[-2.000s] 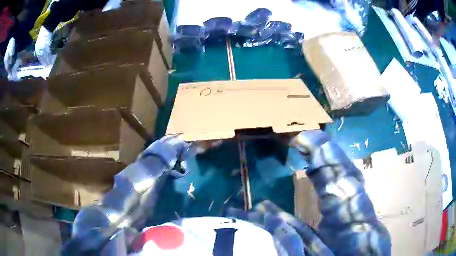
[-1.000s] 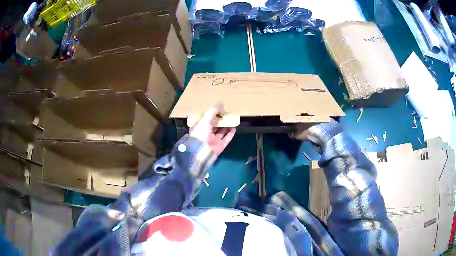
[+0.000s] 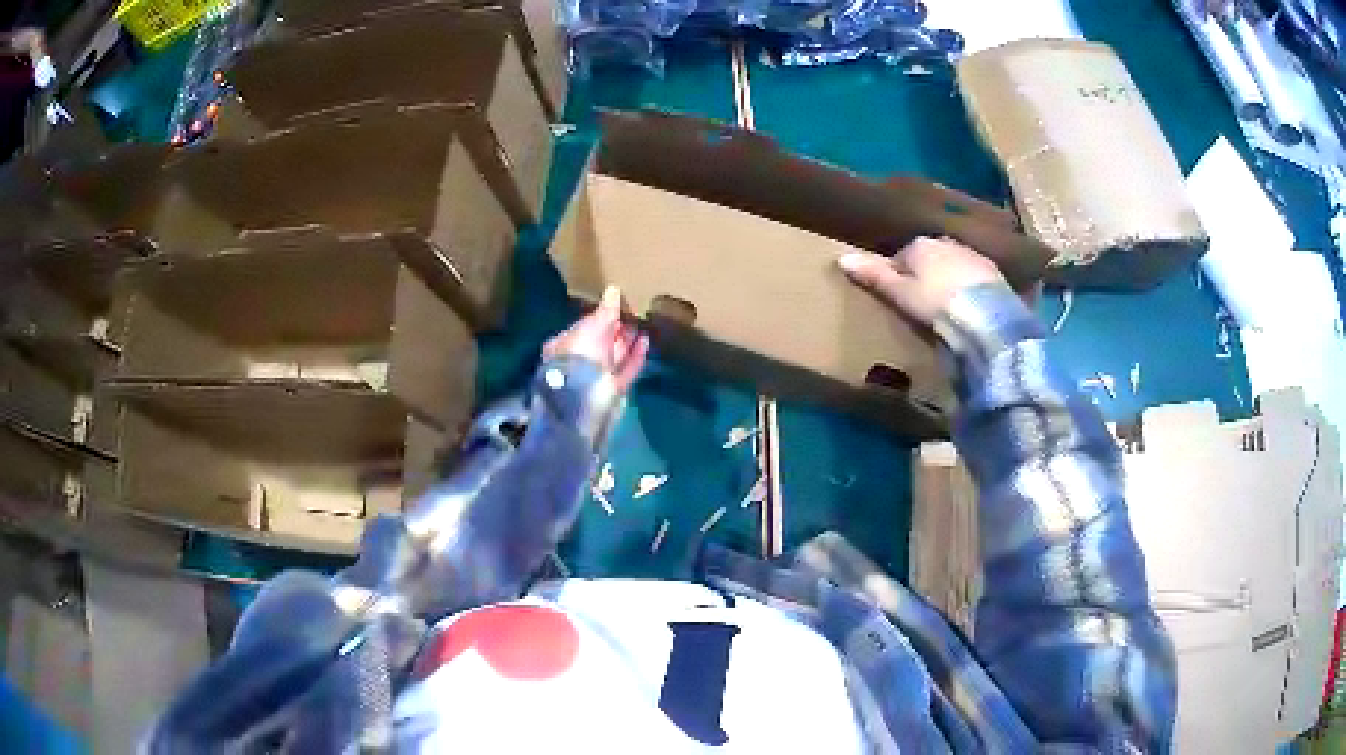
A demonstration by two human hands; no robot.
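A folded carton, a long brown trough, is tilted in the middle of the green table, its left end farther away than its right. Its near wall shows two dark cutouts near the lower edge. My right hand grips the upper edge of the near wall toward the right end, thumb on the near face and fingers over the edge. My left hand is at the near lower left corner, fingertips against the carton edge. The carton's underside is hidden.
Rows of open boxes stand at the left. A closed taped carton lies behind the right end. Flat box blanks are stacked at the right. Scraps lie in front. Plastic-wrapped items are at the far side.
The carton has turned from a flat-topped shape to an open trough, slanting down to the right. My right hand has moved up onto its wall; my left hand has shifted to its left corner.
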